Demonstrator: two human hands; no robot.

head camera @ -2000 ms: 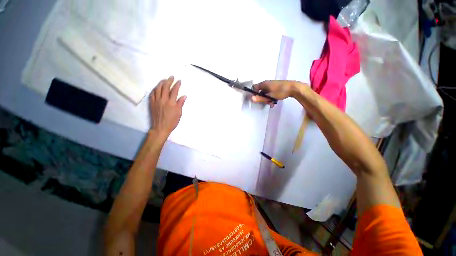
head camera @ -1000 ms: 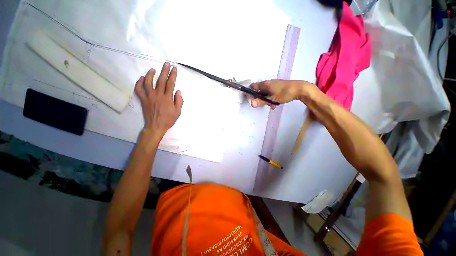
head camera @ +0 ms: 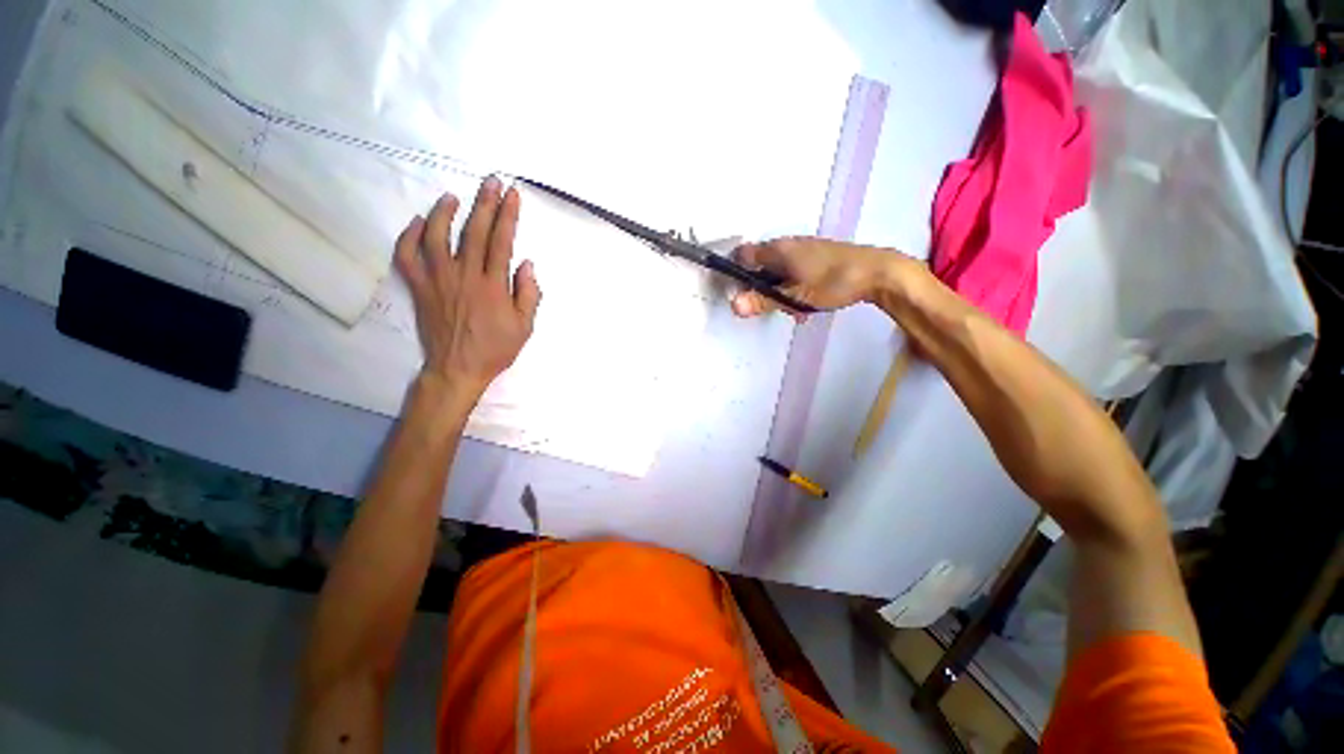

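White pattern paper with thin drawn lines lies in front of me, partly washed out by glare. My right hand is closed on the handles of the black shears. Their long blades point left along the paper, with the tip close to my left fingertips, near a drawn line. Whether the blades are parted is hard to tell. My left hand lies flat on the paper with its fingers apart, holding nothing. An off-white paper strip with a small hole lies on the paper to its left.
A black phone lies at the left near edge. A clear ruler, a yellow-black pen and a tan strip lie to the right. Pink fabric and a silvery-white sheet lie beyond. A tape measure hangs over the orange shirt.
Since two seconds ago, the paper, strip and phone have shifted left in view, and a drawn line now shows beyond my left hand. Over the last second the hands and shears have barely moved.
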